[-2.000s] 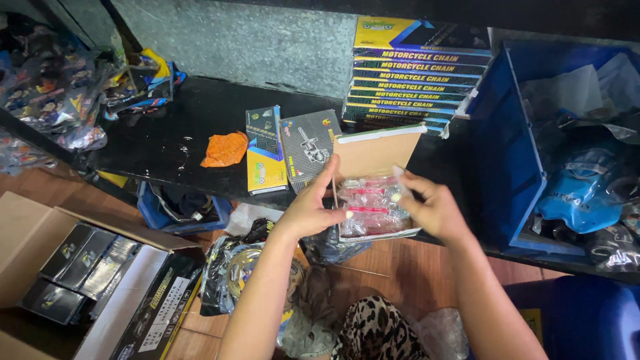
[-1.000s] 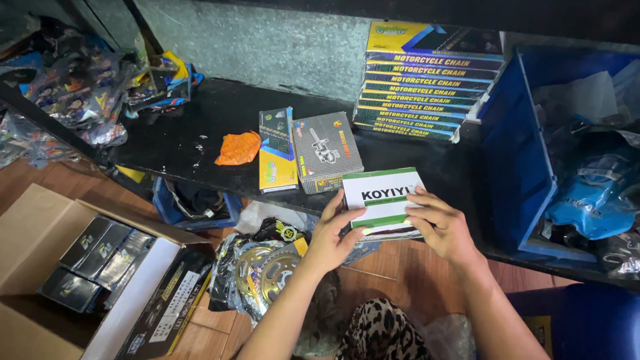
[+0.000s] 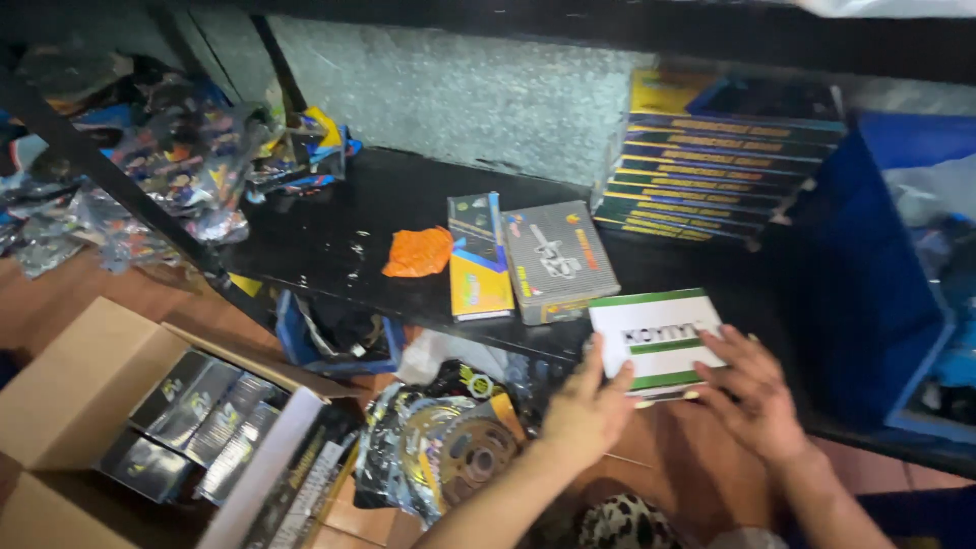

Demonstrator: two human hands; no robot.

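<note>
A white cardboard box with green stripes [image 3: 659, 347] lies at the front edge of the black shelf, its lid down. My left hand [image 3: 591, 412] grips its left side, and my right hand [image 3: 747, 389] holds the right side with fingers over the lid. Just behind and left of it lies a grey box with a picture of a metal part [image 3: 560, 259]. Beside that are a slim yellow and black box [image 3: 480, 259] and a crumpled orange wrapper [image 3: 418, 252]. What the white box contains is hidden.
Motorcycle chain boxes [image 3: 701, 168] are stacked at the back. A blue bin [image 3: 839, 282] stands right. Bagged parts [image 3: 160, 168] lie left. Below are an open carton [image 3: 84, 366] of black boxes, a small blue bin [image 3: 347, 366] and bagged sprockets [image 3: 476, 457].
Two seconds ago the box stood open, showing plastic-wrapped contents; its lid was down one second ago. Both hands remain on it. The view has shifted.
</note>
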